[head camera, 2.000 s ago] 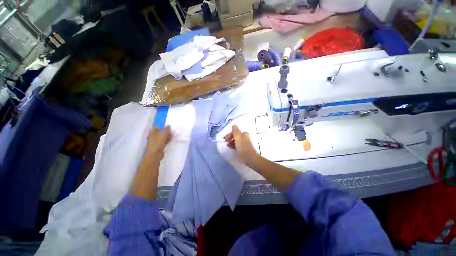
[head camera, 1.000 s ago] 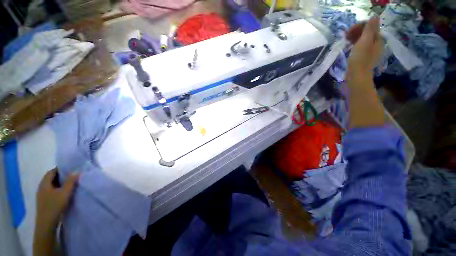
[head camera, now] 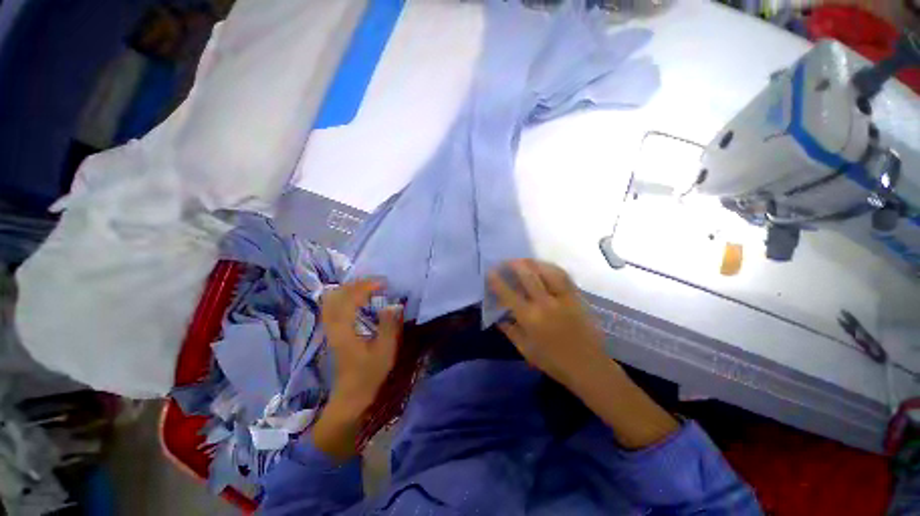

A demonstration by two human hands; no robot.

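Observation:
A fanned bundle of light-blue cut pieces [head camera: 454,202] lies on the white table and hangs over its front edge towards the lap. My right hand [head camera: 540,312] grips the lower right corner of the bundle between thumb and fingers. My left hand [head camera: 361,328] is at the lower left corner of the bundle, with its fingers curled; whether it grips cloth I cannot tell. The upper end of the bundle spreads out at the top of the view.
The sewing machine head [head camera: 797,141] stands at the right, with a tan tab [head camera: 731,259] near its foot. Dark snips [head camera: 863,336] lie at the right. A red basket [head camera: 185,443] of blue pieces is at the lower left, beside a white cloth [head camera: 151,222] and blue tape [head camera: 360,69].
The view has swung back left and down. My right hand has come back from the far right to the bundle's lower end. The basket now shows.

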